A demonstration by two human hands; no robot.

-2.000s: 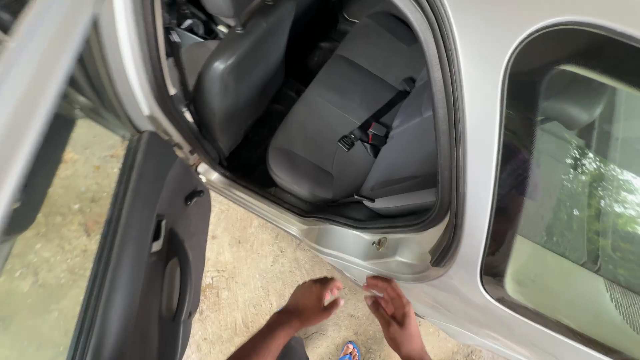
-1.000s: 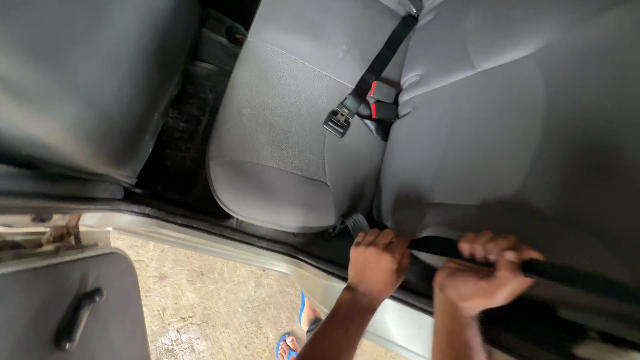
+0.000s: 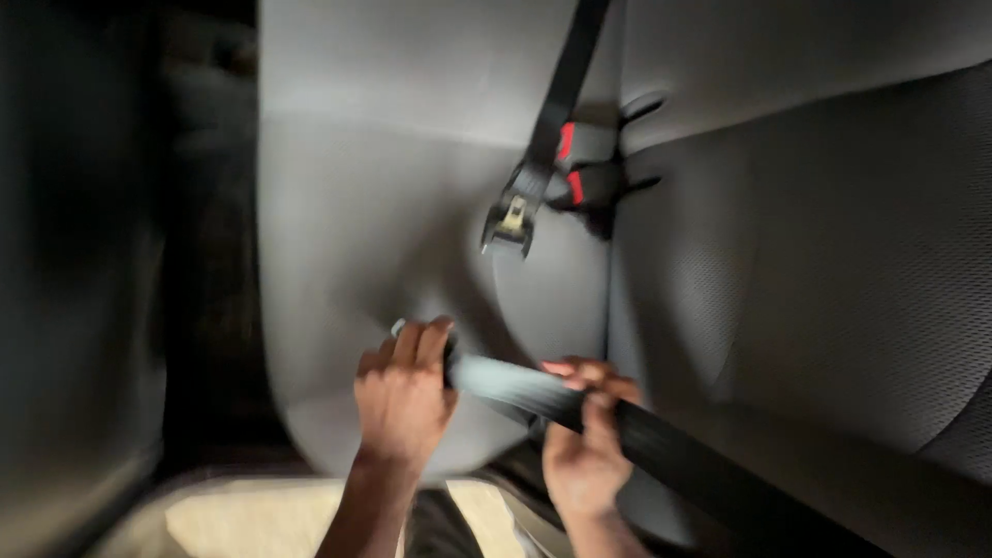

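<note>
A black seat belt strap (image 3: 697,465) runs from the lower right across the rear seat's near side. My left hand (image 3: 407,387) is closed around its end, where a bit of metal, seemingly the belt's tongue, shows beyond the fingers. Farther right along the strap, my right hand (image 3: 593,434) grips the webbing between thumb and fingers. Beyond both hands, a second belt (image 3: 570,77) hangs down over the grey seat cushion (image 3: 372,194), with a metal-and-black fitting (image 3: 509,229) at its end. Beside it are two seat belt buckles (image 3: 593,143) with red buttons.
The grey seat backrest (image 3: 814,256) fills the right side. A dark footwell (image 3: 209,310) lies left of the cushion, with the front seat (image 3: 70,232) beyond it, blurred. Pale ground (image 3: 256,515) shows past the door sill at the bottom.
Two seconds ago both hands were outside the car, empty. One second ago they were on the strap near the sill; now they hold it over the seat cushion. The view has moved into the car.
</note>
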